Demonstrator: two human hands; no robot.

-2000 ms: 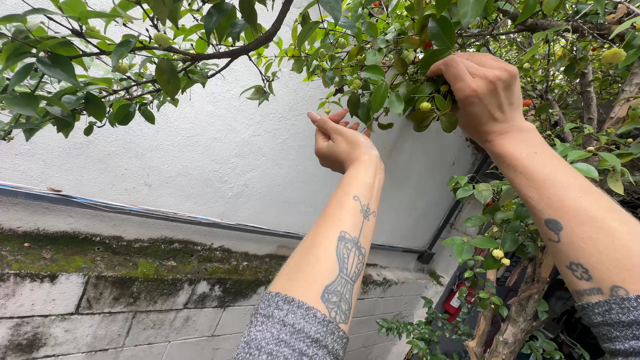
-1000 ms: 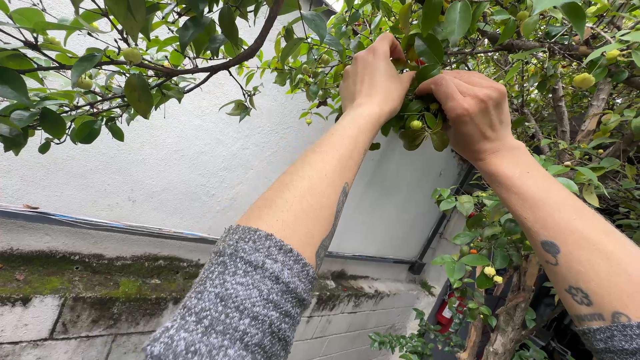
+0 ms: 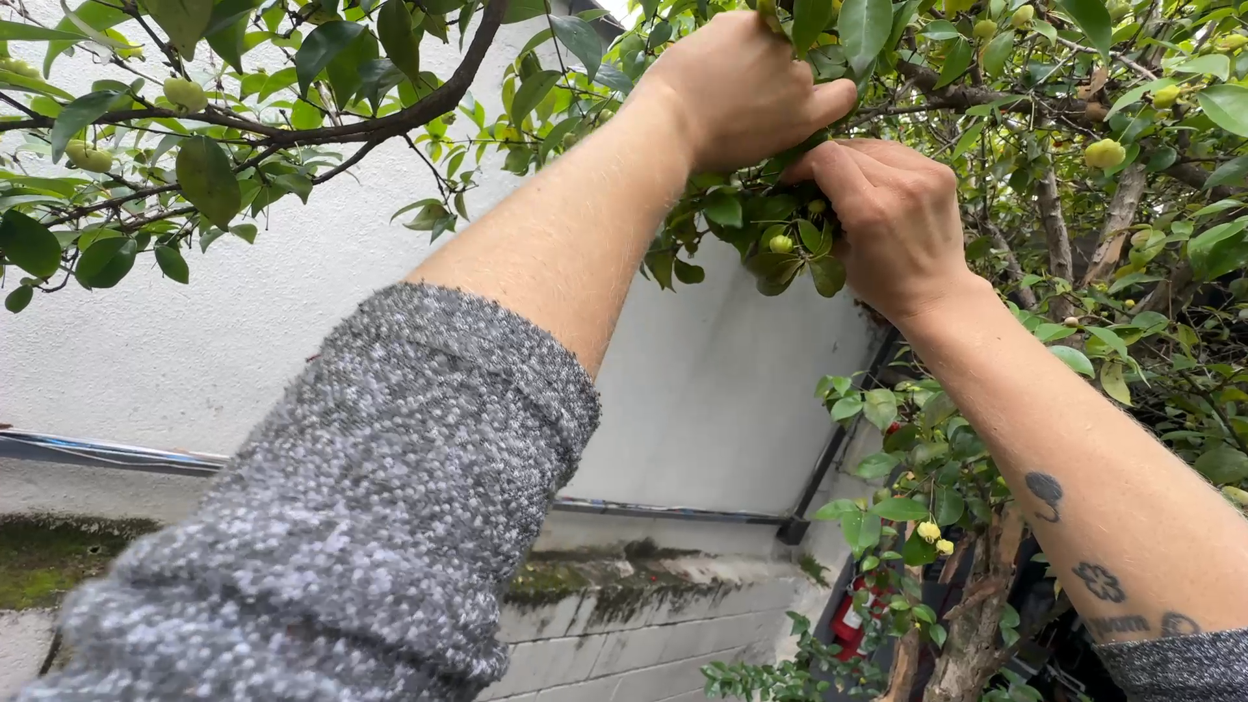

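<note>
My left hand (image 3: 746,93) is raised among the leaves at the top, its fingers curled and partly hidden by foliage, so what it holds cannot be told. Just below and to its right, my right hand (image 3: 882,214) has its thumb and fingers pinched at the leafy branch; the fingertips are hidden behind leaves and my left hand. A small green ribbed fruit (image 3: 780,244) hangs among leaves (image 3: 829,276) left of my right hand. Grey knit sleeves cover both arms, the left one (image 3: 429,439) up to mid-forearm.
A fruit-bearing branch (image 3: 390,122) reaches in from the upper left. Behind stands a white wall (image 3: 292,322) with cables along its base and a mossy block ledge (image 3: 624,575). A tree trunk (image 3: 975,614) rises at lower right, beside a red object (image 3: 850,619). A yellowish fruit (image 3: 1104,153) hangs at right.
My left hand has moved up and to the right, from below the foliage into the leaves, and now overlaps the area above my right hand. My right hand stays at the branch.
</note>
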